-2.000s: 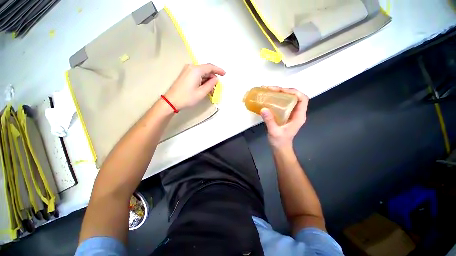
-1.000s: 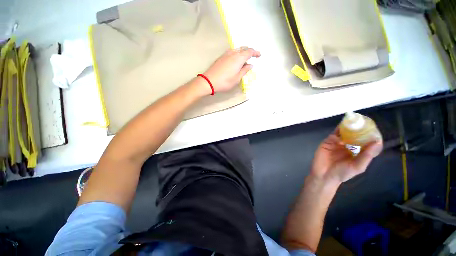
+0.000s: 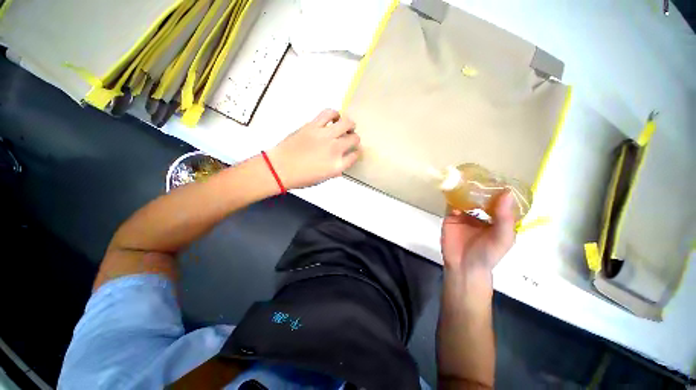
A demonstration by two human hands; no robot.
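A grey-beige bag panel with yellow edge binding lies flat on the white table. My left hand is at the panel's lower left corner, fingers curled; whether they pinch the corner is hidden. My right hand holds the glue bottle, tilted with its pale nozzle pointing left, over the panel's lower right part. A yellow binding tail sticks out at the lower right corner. Two grey tabs are at the far edge, and a small yellow mark is at the panel's upper middle.
A stack of panels with yellow edges lies at the left beside a speckled white board. Another panel lies at the right. A scrap bucket stands below the table edge at left. The table's near edge runs in front of me.
My left hand has moved from the panel's right side to its lower left corner. My right hand has brought the bottle from beyond the table edge to over the panel. The view has turned.
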